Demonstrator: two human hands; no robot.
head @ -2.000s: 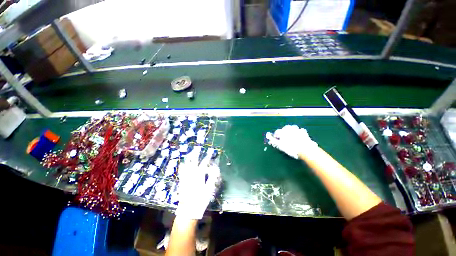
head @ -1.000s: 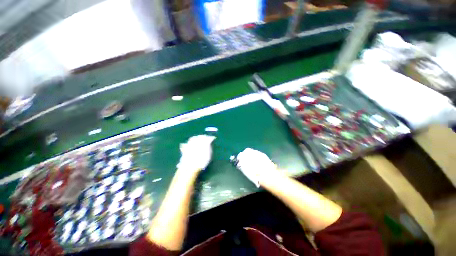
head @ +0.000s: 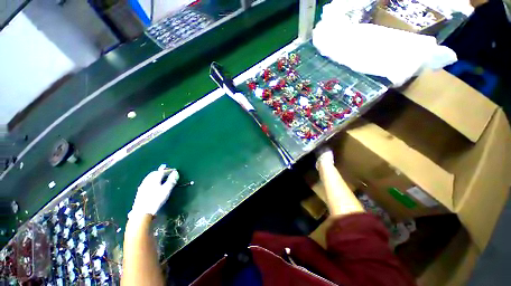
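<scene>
My left hand (head: 155,191), in a white glove, is low over the green bench (head: 215,145), fingers bent. A thin lead with a pale tip (head: 191,182) shows beside its fingertips; whether the hand grips it is unclear. My right hand (head: 325,158), gloved, is below the bench's front edge beside an open brown carton (head: 403,162); its fingers are small and partly hidden, and I cannot tell what they hold. White and dark-blue wired modules (head: 73,240) lie in rows at the lower left. Red wired components (head: 302,100) lie in a clear tray at the right.
A long black and white stick-like thing (head: 246,106) lies across the bench beside the right tray. White plastic bags (head: 375,47) lie beyond that tray. A dark disc-shaped part (head: 59,152) and small white bits are on the green belt (head: 168,84). White parts lie inside the carton.
The view has swung to the right, bringing the cartons into view. My right hand has left the bench top and moved down past its edge. My left hand remains over the bench.
</scene>
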